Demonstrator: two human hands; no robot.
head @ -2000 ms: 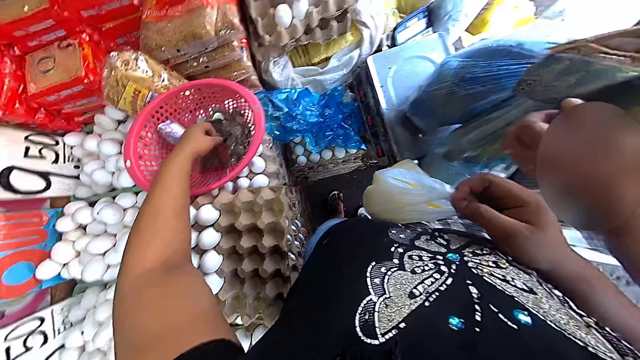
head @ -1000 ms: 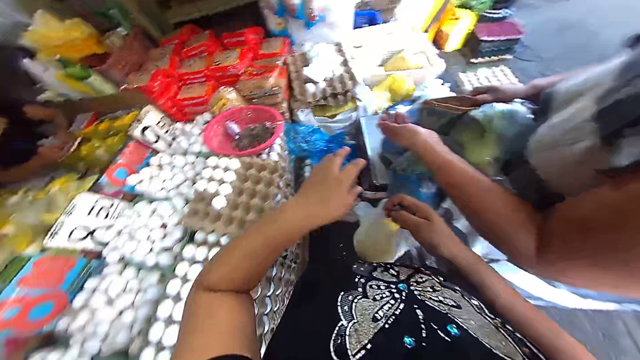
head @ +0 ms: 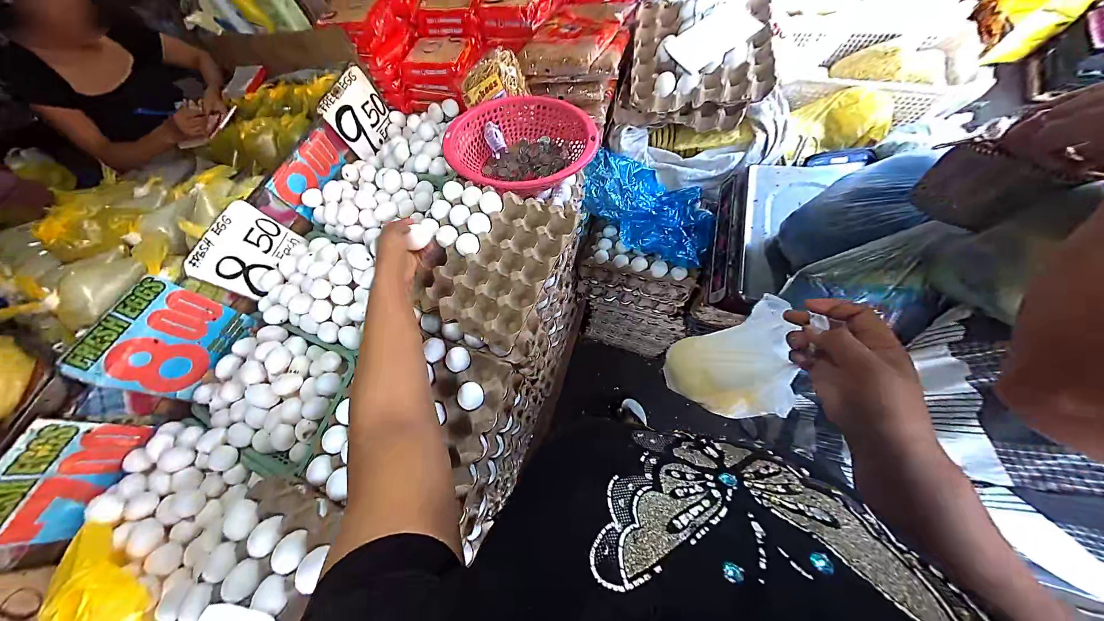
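My left hand (head: pixel 404 250) reaches over the egg display, with its fingers on a white egg (head: pixel 420 235) at the left side of a cardboard egg tray (head: pixel 517 259) that has many bare cups. My right hand (head: pixel 849 354) pinches the top of a thin whitish plastic bag (head: pixel 733 362), which hangs to its left with something pale yellow inside. A pink plastic basket (head: pixel 522 112) holding coins and a small wrapped item sits just behind the tray. Loose white eggs (head: pixel 319 289) are heaped to the left of my left hand.
Price signs (head: pixel 244 246) stand among the eggs. Blue plastic bags (head: pixel 651 207) lie on stacked trays, beside a flat metal-topped scale (head: pixel 785 207). A person (head: pixel 112 86) holds a pad and pen at the upper left. Another person's blurred arm (head: pixel 1056 336) is at the right edge.
My left hand, in the pink basket two seconds ago and over the blue bags one second ago, is now at the eggs. My right hand still holds the bag. The view has shifted.
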